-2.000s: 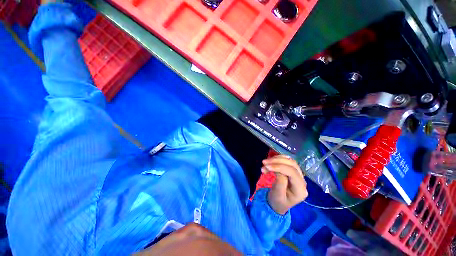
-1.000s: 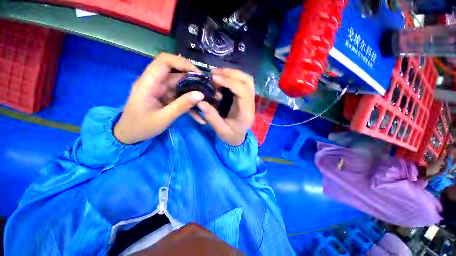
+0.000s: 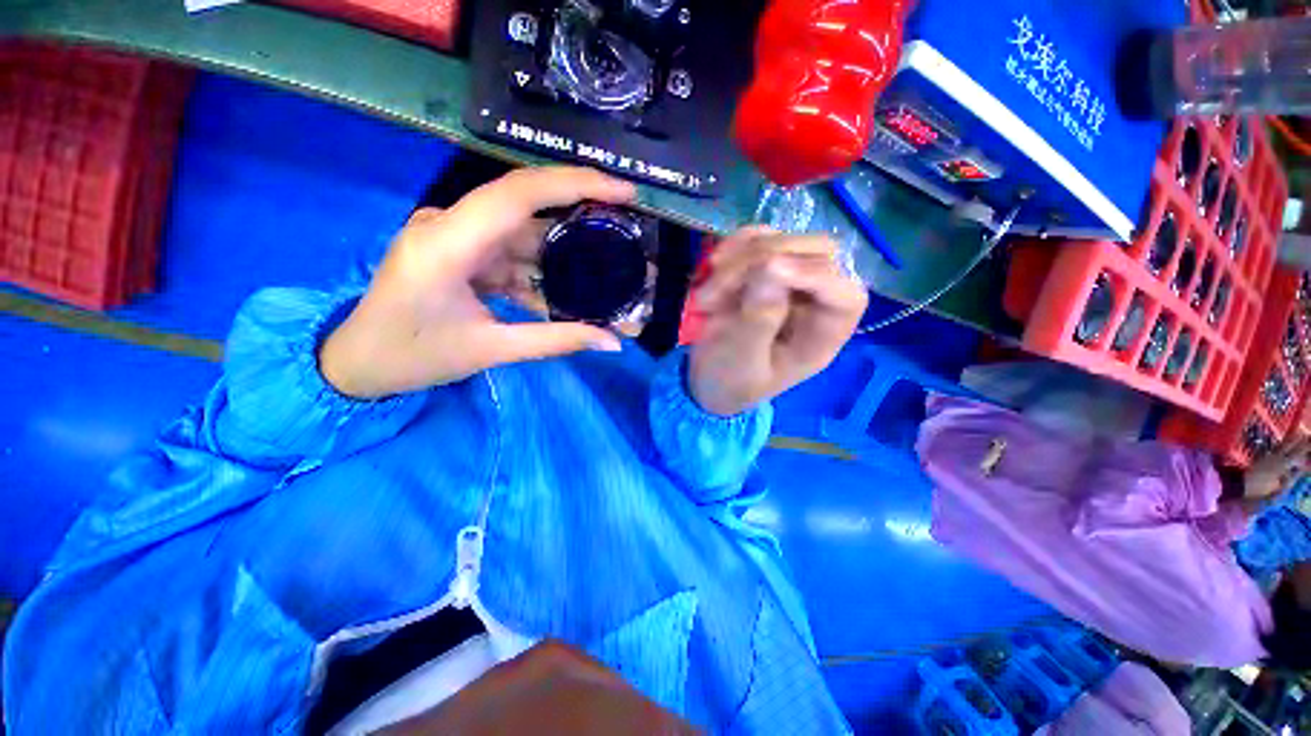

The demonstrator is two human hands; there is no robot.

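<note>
My left hand [image 3: 417,302] holds a round watch case [image 3: 594,269] by its rim, between thumb and fingers, black glossy face up. My right hand [image 3: 776,309] is just right of it, apart from the case, fingers curled together; whether they pinch something thin cannot be told. Beyond the hands is the black test fixture [image 3: 633,144] with white lettering and a clear, shiny round seat [image 3: 600,65]. The bulbous red lever grip [image 3: 822,86] hangs right of the seat.
The blue-and-white tester [image 3: 1021,108] with red digits stands right, a pale tube [image 3: 942,295] looping from it. A blue stick [image 3: 866,226] and crumpled clear plastic lie below the lever. Red trays of cases [image 3: 1057,309] are at right, stacked red trays [image 3: 86,187] at left. A person in pink [image 3: 1078,503] sits lower right.
My left hand came from the far upper left to the middle with the case. Both hands were on the case one second ago; my right hand has since moved off it to the right.
</note>
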